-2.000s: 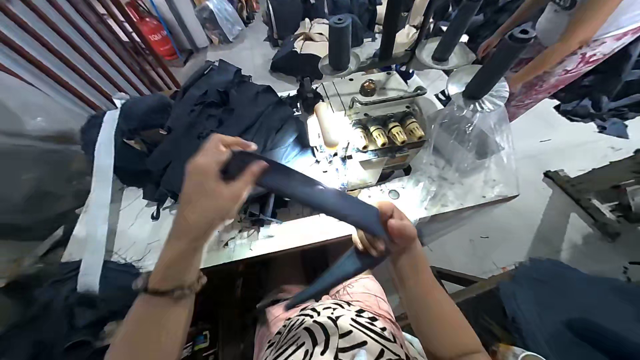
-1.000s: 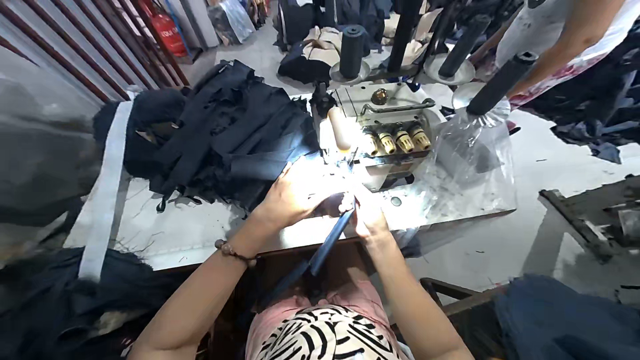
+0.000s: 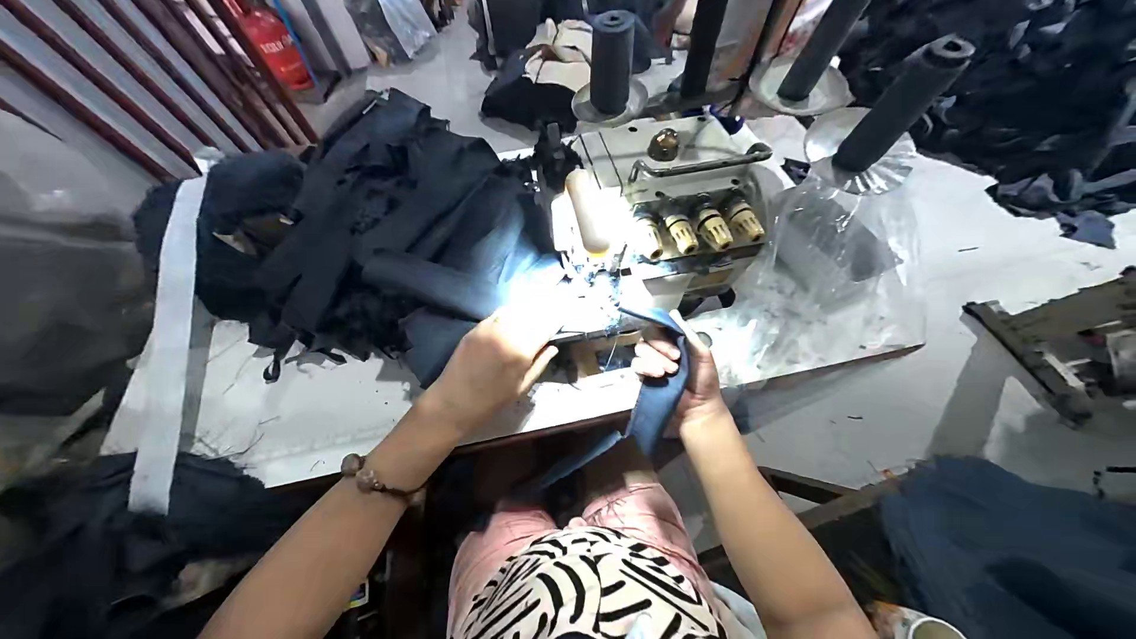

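An overlock sewing machine [image 3: 701, 169] with several thread tension knobs [image 3: 697, 232] stands on a white table, its needle area washed out by a bright lamp. My right hand [image 3: 679, 368] grips a dark blue fabric strip [image 3: 661, 404]; one end runs up to the machine and the rest hangs over the table's front edge toward my lap. My left hand [image 3: 506, 351] is at the left of the needle area, its fingertips lost in the glare, so whether it holds anything is unclear. Dark fabric pieces [image 3: 399, 213] lie heaped just beyond it.
Dark thread cones [image 3: 901, 106] stand behind the machine. A clear plastic bag [image 3: 839, 266] lies at the table's right. A white strip [image 3: 173, 337] hangs over the left end. Dark blue cloth [image 3: 1012, 541] is at the lower right, a red fire extinguisher [image 3: 273, 44] at the back left.
Two seconds ago both hands held the strip stretched in front of the machine; now one end is at the machine. Since one second ago my hands have moved apart. The person at the upper right has left view.
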